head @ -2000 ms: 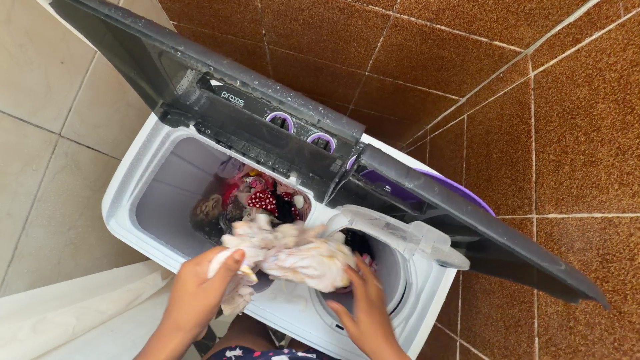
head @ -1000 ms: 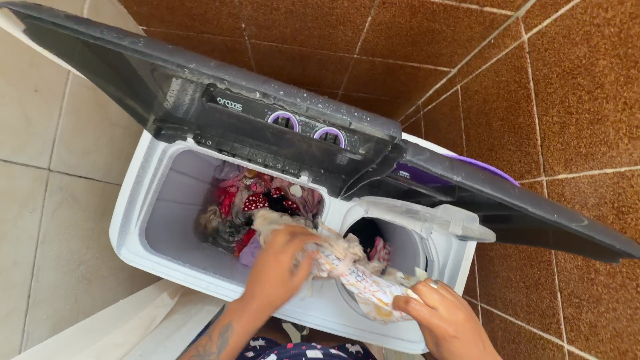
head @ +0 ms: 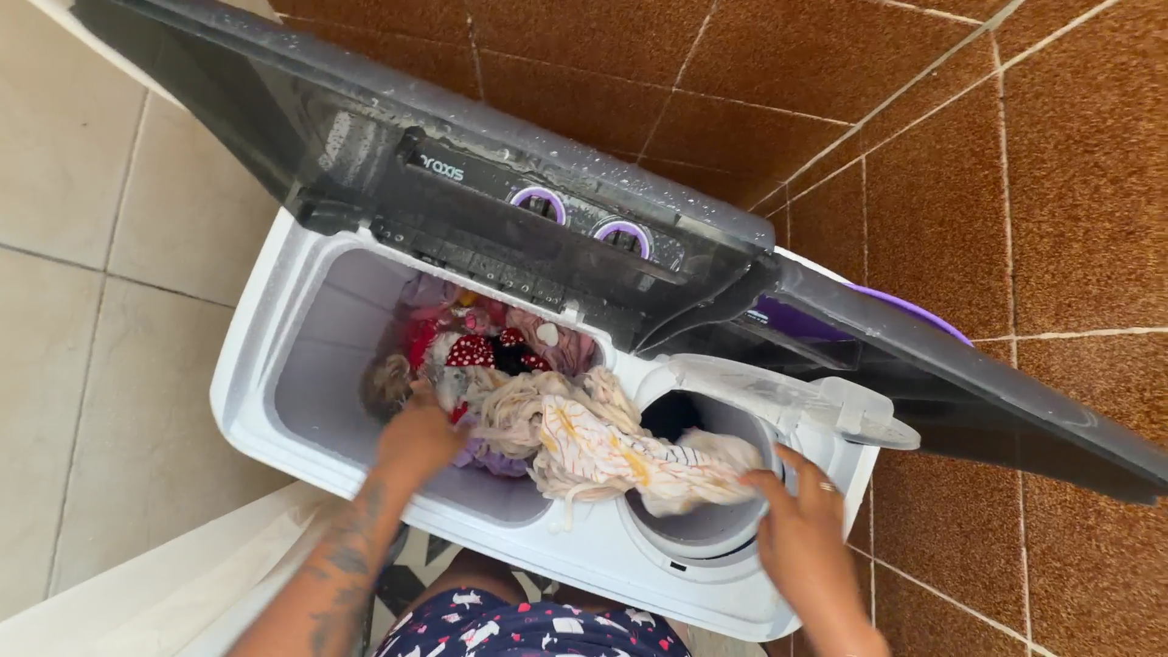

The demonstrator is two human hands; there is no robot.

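Note:
A light, patterned wet cloth (head: 620,447) lies stretched from the wash tub (head: 319,365) across the divider and over the round spin tub (head: 703,534) of a twin-tub washing machine. My right hand (head: 808,525) pinches the cloth's right end between thumb and fingers at the spin tub's right rim. My left hand (head: 420,438) is over the wash tub, left of the cloth's other end; its fingertips are by the mixed clothes and partly hidden, so I cannot tell whether they grip anything. Red, pink, lilac and dotted clothes (head: 470,351) lie in the wash tub. Something dark is in the spin tub.
Both dark translucent outer lids (head: 566,137) stand raised at the back, and the spin tub's clear inner lid (head: 794,392) is up. Brown tiled walls (head: 940,219) rise behind and to the right. A whitish sheet-like surface (head: 210,566) is at lower left, above pale floor tiles (head: 55,383).
The bunched cloth, first held up in both hands, is now stretched out over the two tubs. My left hand has moved left, away from the cloth, towards the clothes in the wash tub.

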